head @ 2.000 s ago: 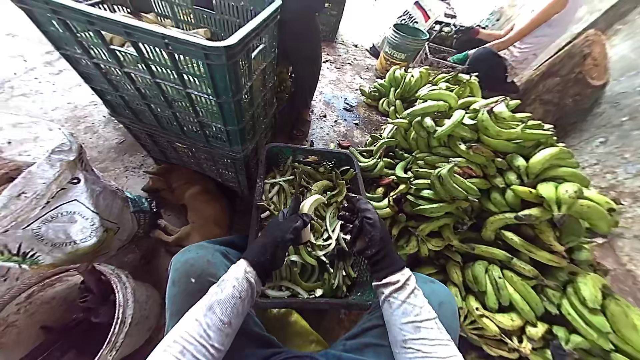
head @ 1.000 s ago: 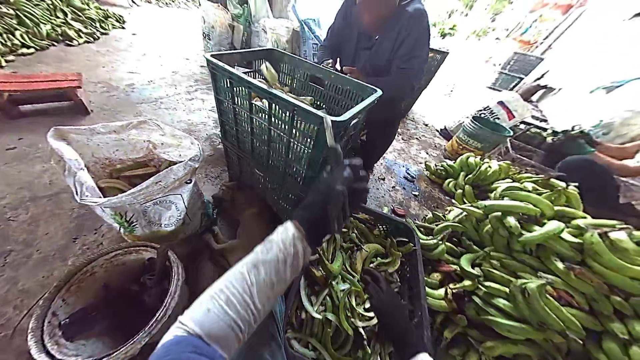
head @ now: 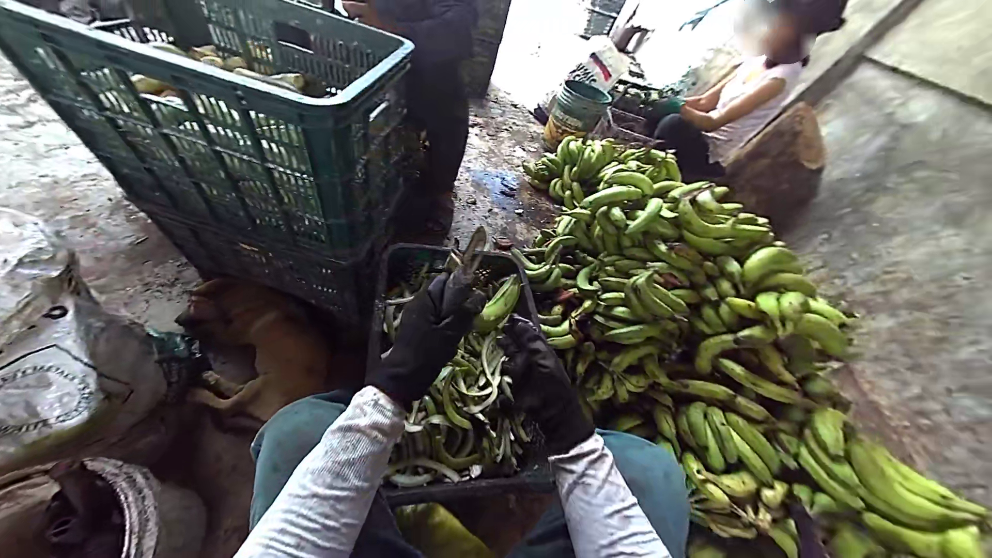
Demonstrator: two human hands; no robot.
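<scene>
Black gloves cover both hands above a dark plastic crate (head: pixel 465 490) of green and pale peels (head: pixel 457 434). My left hand (head: pixel 428 333) is closed around a slim, blade-like object (head: pixel 470 252) that points up; its exact kind is unclear. A green plantain (head: pixel 498 304) lies between my hands, tilted, its lower end at the fingers of my right hand (head: pixel 542 380), which seem to hold it. A large pile of green plantains (head: pixel 659 287) lies on the floor beside the crate, to the right.
Stacked tall green crates (head: pixel 325 155), the upper holding peeled plantains (head: pixel 225 62), stand ahead left, by a standing person (head: pixel 434 85). A brown dog (head: pixel 271 333) lies beside them. A sack (head: pixel 62 341) and a tub (head: pixel 143 504) are left. Another person (head: pixel 748 101) sits beyond the pile near a bucket (head: pixel 577 108).
My left hand has come back from beside the tall green crate to over the peel crate. A green plantain now shows between my hands. The view has swung right and down.
</scene>
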